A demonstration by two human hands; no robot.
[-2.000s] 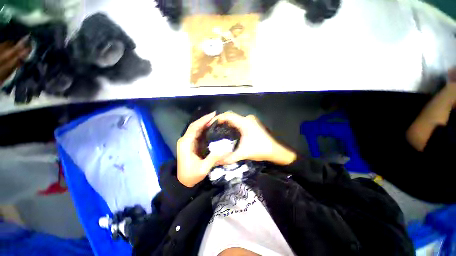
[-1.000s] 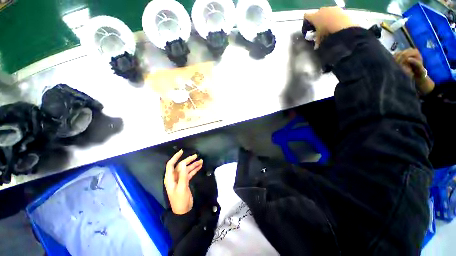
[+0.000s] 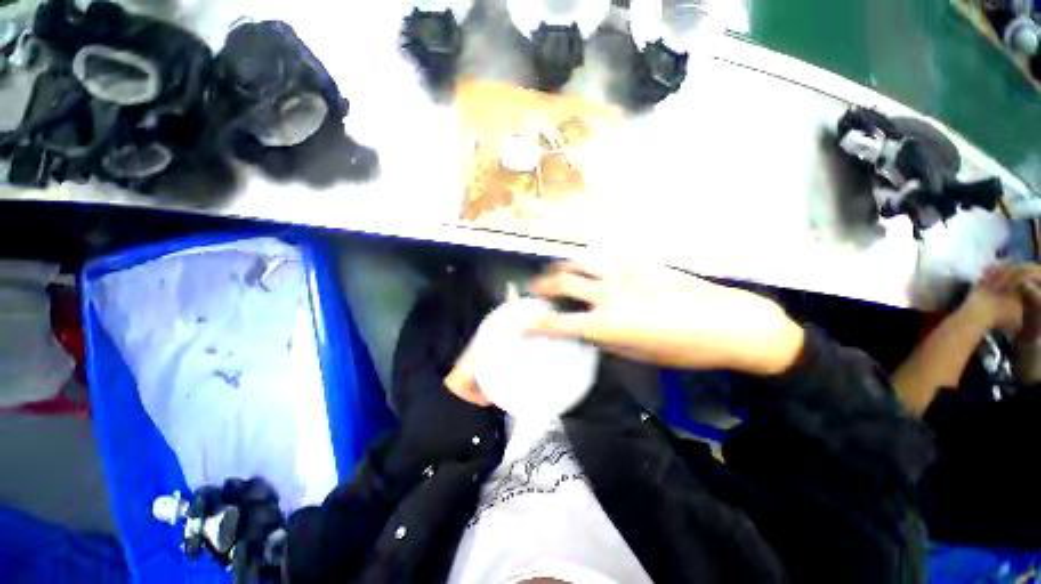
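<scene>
A round white part is over my lap, blurred and washed out. My left hand shows only in part at its left edge, gripping it; the rest of the hand is hidden behind the disc. My right hand lies across its top edge with the fingers touching or just over it; the blur hides whether they grip. The cardboard glue mat lies on the bench with a small white glue dish and thin swabs on it.
Larger black parts lie on the bench at left. White discs with black crinkled parts stand behind the mat. Joined black-and-white pieces lie at right, near another person's hands. A lined blue crate stands left of my lap.
My right hand has come back from the far right of the bench to my lap. A white disc is now in my hands, and black-and-white pieces show at the bench's right.
</scene>
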